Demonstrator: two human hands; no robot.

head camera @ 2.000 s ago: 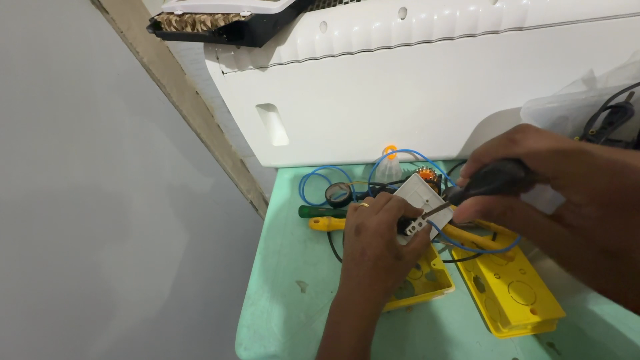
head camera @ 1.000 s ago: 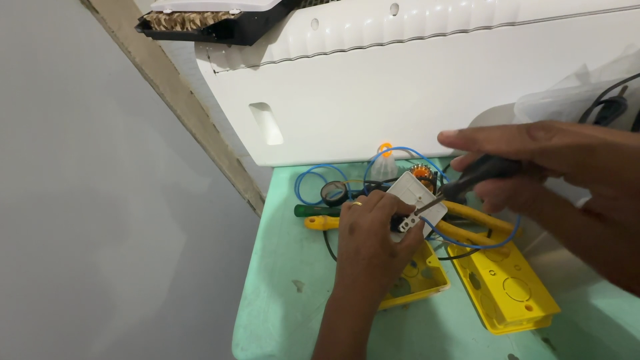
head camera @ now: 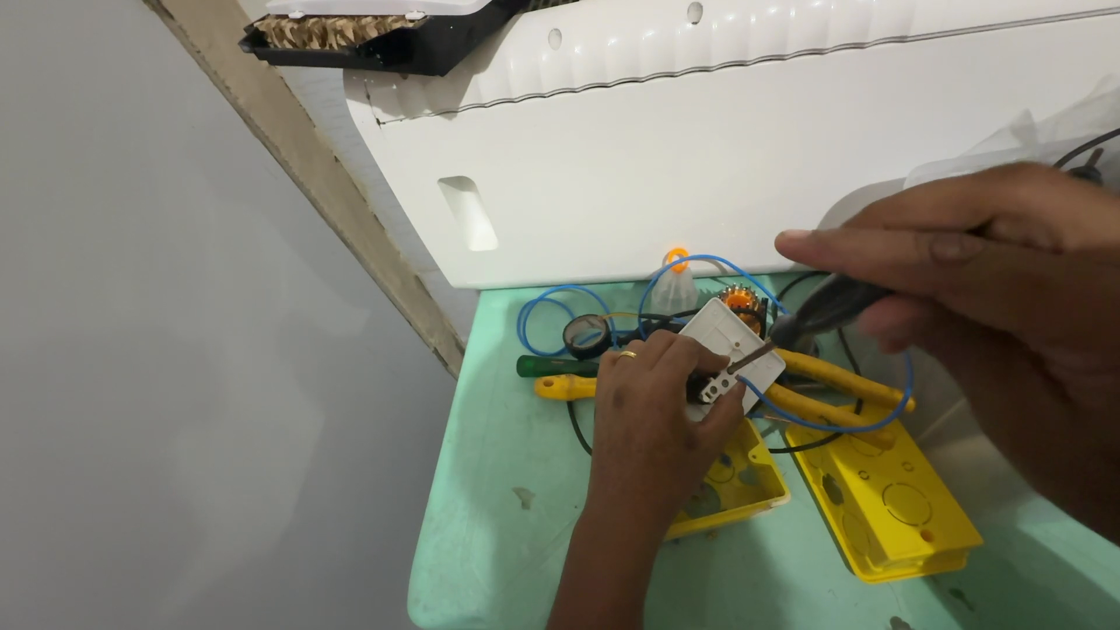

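My left hand (head camera: 652,411) grips a white electrical wall plate (head camera: 722,328) by its module, steadying it above a yellow electrical box (head camera: 761,490). In my right hand (head camera: 954,262) is a screwdriver with a dark handle (head camera: 827,306); the thumb and fingers are around the handle, one finger stretched out past it. The screwdriver's tip meets the module on the plate, near my left fingertips. A blue wire (head camera: 840,427) runs from the module and loops to the right. The fingers of my left hand hide part of the module.
Yellow-handled pliers (head camera: 849,381), a green handle (head camera: 547,367), a yellow handle (head camera: 564,387) and a roll of black tape (head camera: 586,336) lie around the hands. A second yellow box (head camera: 910,507) sits at right on the green table (head camera: 490,525). A white panel (head camera: 665,184) stands behind.
Over the two seconds, my right hand's fingers have loosened from a closed grip, one now extended along the screwdriver's handle. My left hand has stayed on the plate.
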